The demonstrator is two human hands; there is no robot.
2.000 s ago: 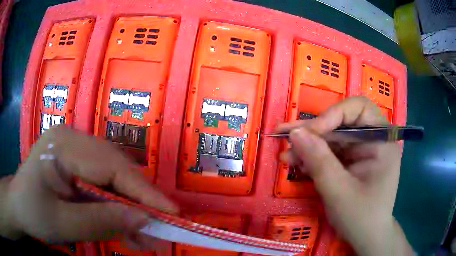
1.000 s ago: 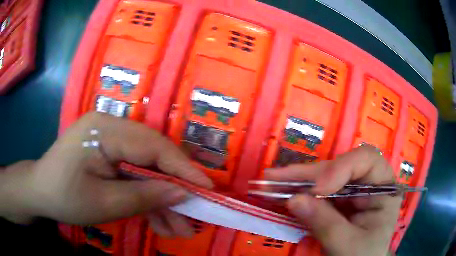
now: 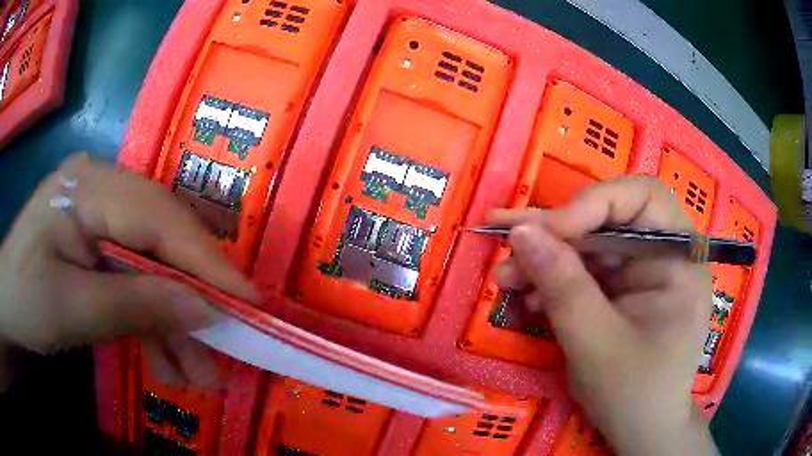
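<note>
My right hand (image 3: pixel 614 276) holds the thin dark tweezers (image 3: pixel 623 235) nearly level. Their tips look closed and lie at the right edge of the middle orange phone housing (image 3: pixel 418 125); a sticker at the tips cannot be made out. My left hand (image 3: pixel 116 258) holds the red-edged label sheet (image 3: pixel 329 356) by its left end, over the gap between the tray's two rows. Small white dots show on the back of my left hand. The housing has a slotted grille, silvery paired SIM card holders (image 3: pixel 405 182) and a larger metal socket area (image 3: pixel 383 249).
The pinkish-red foam tray (image 3: pixel 298 191) holds several more orange housings in two rows. Another red tray (image 3: pixel 31 85) is at the upper left. A pale grey stripe (image 3: pixel 677 67) crosses the dark-green bench, and a yellow part (image 3: pixel 789 169) is at the right edge.
The tweezers moved from the housings to the label sheet with their prongs apart, then back up to the middle housing, tips together. The view shifted over the tray; my left hand moved left.
</note>
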